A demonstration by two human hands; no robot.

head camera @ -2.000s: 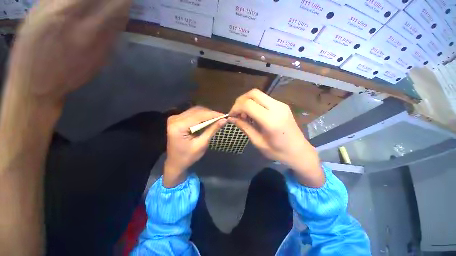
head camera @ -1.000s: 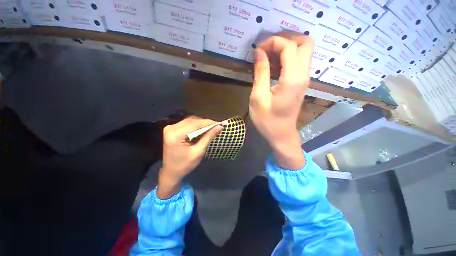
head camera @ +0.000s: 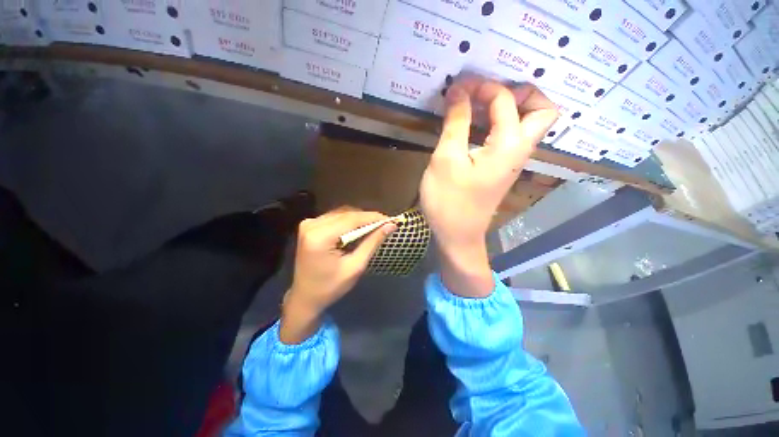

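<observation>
My left hand (head camera: 329, 263) grips the dot label sheet (head camera: 401, 244), a pale yellow sheet with a grid of black dots, curled at its top and folded over the fingers. My right hand (head camera: 478, 162) is raised at the front row of white product boxes (head camera: 410, 64). Its fingertips are bent against or just over a box face; whether a sticker is on them is hidden. The boxes have reddish print. Many to the right show one black dot sticker (head camera: 464, 47) beside the print; several at the middle left show none.
The wood bench edge (head camera: 376, 113) runs under the boxes. Below it are a brown carton (head camera: 354, 175) and, at right, a grey metal frame (head camera: 589, 226) with a small yellowish roll (head camera: 559, 276). A white cabinet (head camera: 726, 341) is at far right. A red item (head camera: 219, 411) shows at lower left.
My right hand has left the sheet and moved up to the boxes, staying there over the last second. My left hand still holds the sheet. Another person's arm has left the left side.
</observation>
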